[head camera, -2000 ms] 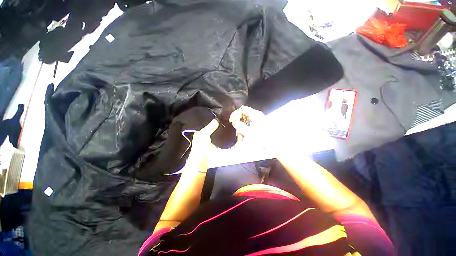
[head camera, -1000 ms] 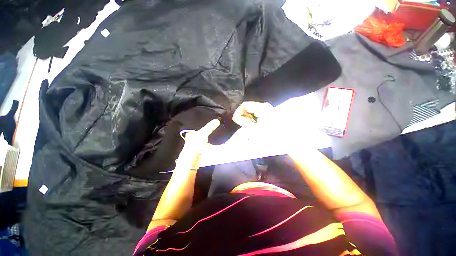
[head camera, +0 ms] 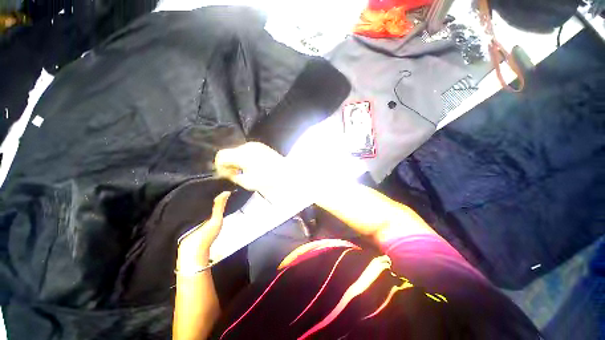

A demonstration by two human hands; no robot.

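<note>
A large black jacket or coat point(head camera: 166, 73) lies spread in front of me, its shiny lining point(head camera: 79, 219) wrinkled at the left. My left hand point(head camera: 207, 229) rests at the garment's near edge, thumb raised, with its fingers at or under the black cloth. My right hand point(head camera: 249, 166) is just above and right of it over the cloth, fingers curled together. Glare washes out much of the right hand, and no needle or thread can be made out at its fingertips. A narrow black sleeve-like piece point(head camera: 308, 93) extends to the upper right.
A grey garment piece point(head camera: 414, 80) bears a red-bordered card or phone point(head camera: 359, 129) and a dark cord. Navy cloth point(head camera: 517, 166) covers the right side. An orange-red bundle point(head camera: 385, 23) and a brown strap point(head camera: 507, 66) lie at the far edge. The white tabletop point(head camera: 312, 153) glares.
The view has turned to the right, so everything sits further left in the picture. My right hand's fingers are curled and its back shows more. My left thumb points up.
</note>
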